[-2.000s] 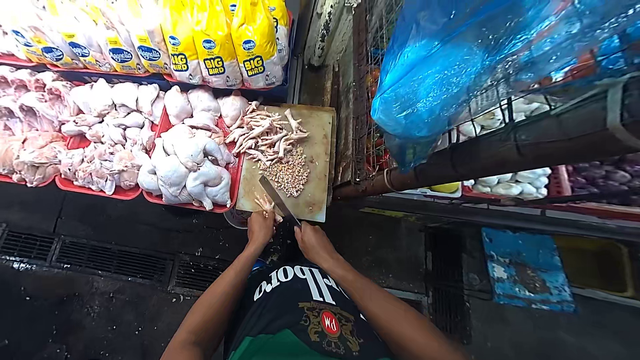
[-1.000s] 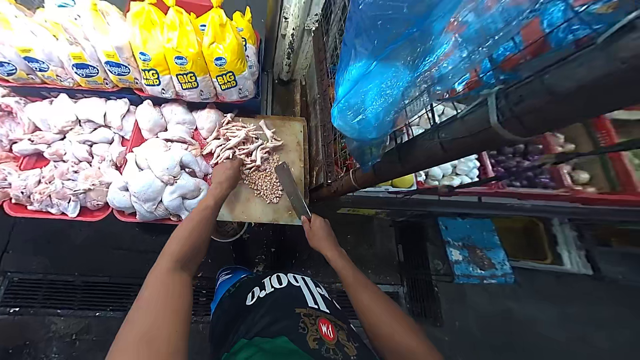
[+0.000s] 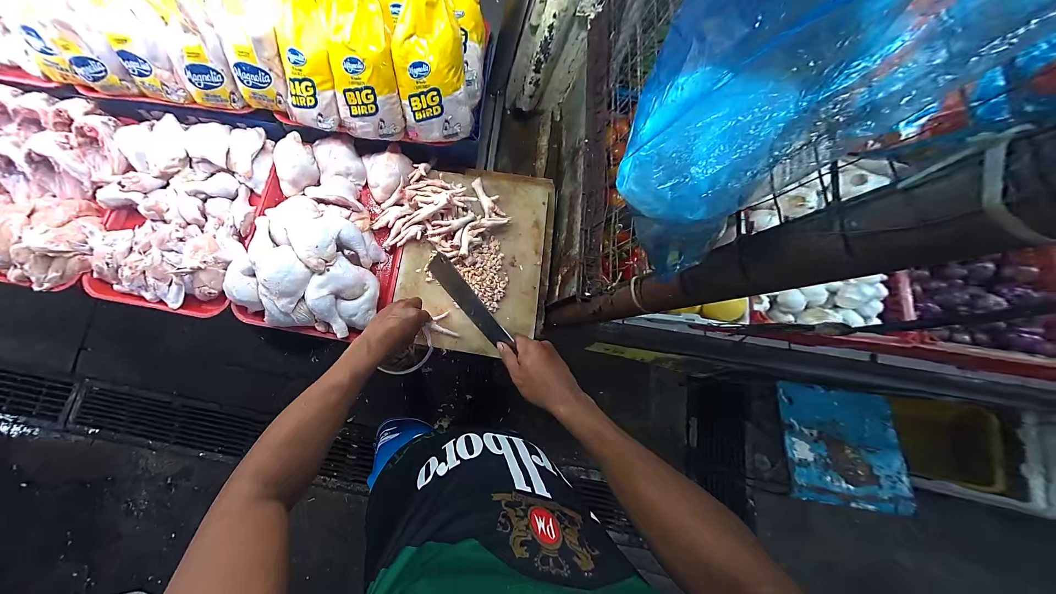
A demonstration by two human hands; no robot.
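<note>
My left hand (image 3: 398, 328) grips a chicken foot (image 3: 441, 324) near the front left edge of a worn cutting board (image 3: 524, 247). In my right hand (image 3: 538, 371) is the handle of a large knife (image 3: 470, 300), its blade slanting up and left over the board. The blade's far end lies beside a heap of small chopped pieces (image 3: 488, 276). Behind these, a pile of chicken feet (image 3: 441, 210) covers the board's back left. Below my left hand a round container (image 3: 410, 360) is partly hidden.
Red trays (image 3: 202, 307) of raw chicken (image 3: 285, 264) adjoin the board's left side, with bagged whole chickens (image 3: 359, 74) behind. At right stand a wire mesh (image 3: 606, 165), a dark pipe (image 3: 792, 268) and a hanging blue plastic bag (image 3: 709, 140). Garlic (image 3: 825, 299) and purple onions (image 3: 982, 301) lie beyond.
My left hand has come back from the pile of feet to the board's front edge, with a foot in it. The knife has moved left over the board.
</note>
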